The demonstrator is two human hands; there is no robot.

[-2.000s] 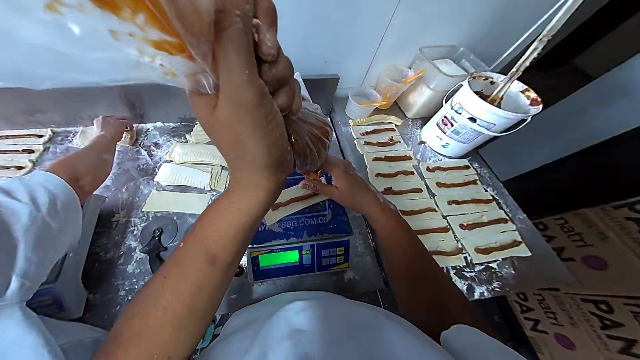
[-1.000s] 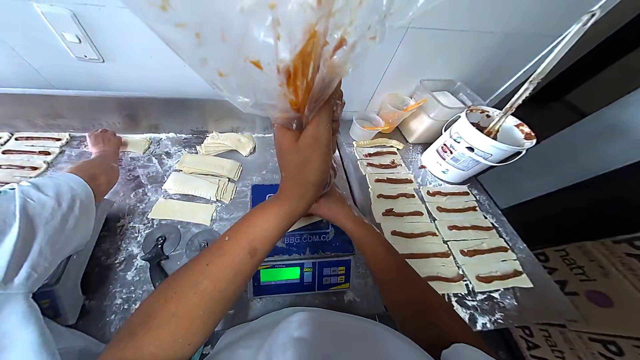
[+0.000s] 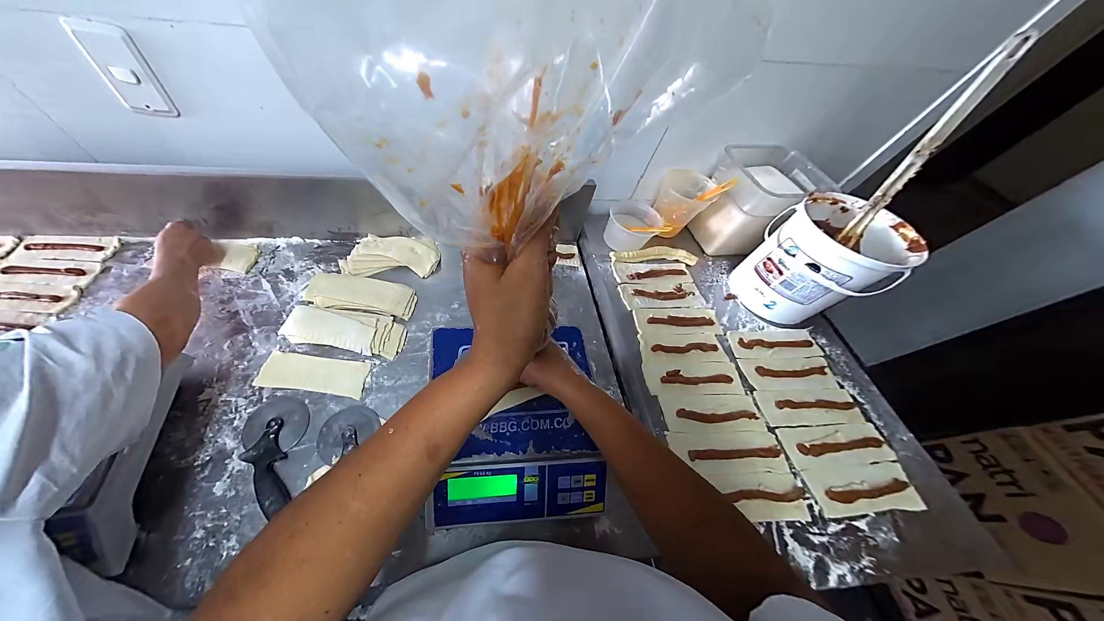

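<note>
My left hand (image 3: 509, 293) is shut around the gathered neck of a clear plastic piping bag (image 3: 517, 112) smeared with orange-brown filling. Lower down, my right hand (image 3: 549, 369) is at the bag's lower part, mostly hidden behind my left wrist; its fingers cannot be made out. Both are above a blue digital scale (image 3: 526, 435) with a lit green display. Part of a pale dough strip (image 3: 515, 401) shows on the scale under my hands. To the right lie two columns of dough rectangles (image 3: 703, 379), most bearing a brown line of filling.
Stacked dough pieces (image 3: 358, 295) and two pastry wheels (image 3: 274, 423) lie left of the scale. A co-worker's hand (image 3: 179, 250) touches dough at the far left. Plastic cups (image 3: 634, 226), a clear tub (image 3: 746, 207) and a white bucket (image 3: 789, 267) with a long-handled utensil stand back right.
The bag and my left hand have shifted from left of the scale's centre to above it and stand more upright. The filled dough strip seen on the scale earlier is now largely hidden.
</note>
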